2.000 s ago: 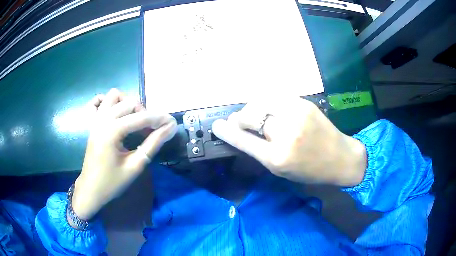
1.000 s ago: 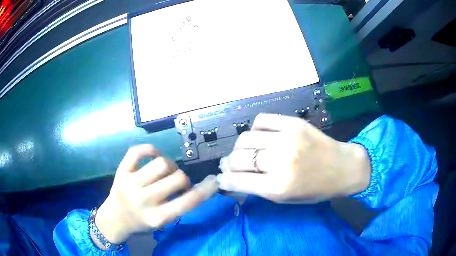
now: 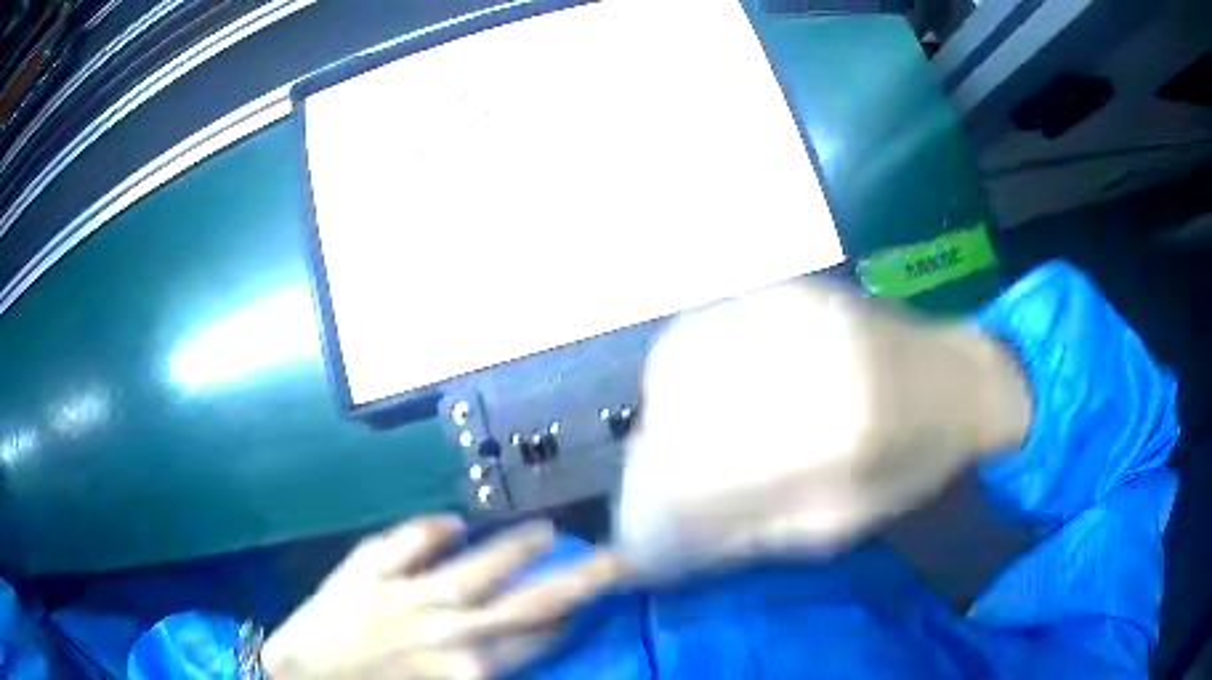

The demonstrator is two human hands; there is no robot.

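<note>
The black fixture plate (image 3: 572, 385) lies along the near edge of the white-lined tray (image 3: 572, 186). Its left end shows silvery screws, and two dark nests show beside them; its right part is hidden under my right hand. My right hand (image 3: 784, 425) is blurred over the plate, its fingertips pointing down at the near side. My left hand (image 3: 439, 604) is blurred below the plate's left end, fingers stretched toward my right hand's fingertips. Whether either hand holds a small part cannot be seen. A few faint specks lie on the white liner.
The green bench (image 3: 173, 399) runs under the tray, with a bright green label (image 3: 930, 263) at its right. Silvery conveyor rails (image 3: 160, 166) curve past at the upper left. A grey machine frame (image 3: 1103, 106) stands at the upper right.
My right hand has moved from pinching near the plate's left nests to its middle and right. My left hand has moved down and right, its fingers now straighter. Tray and plate appear lower left in view.
</note>
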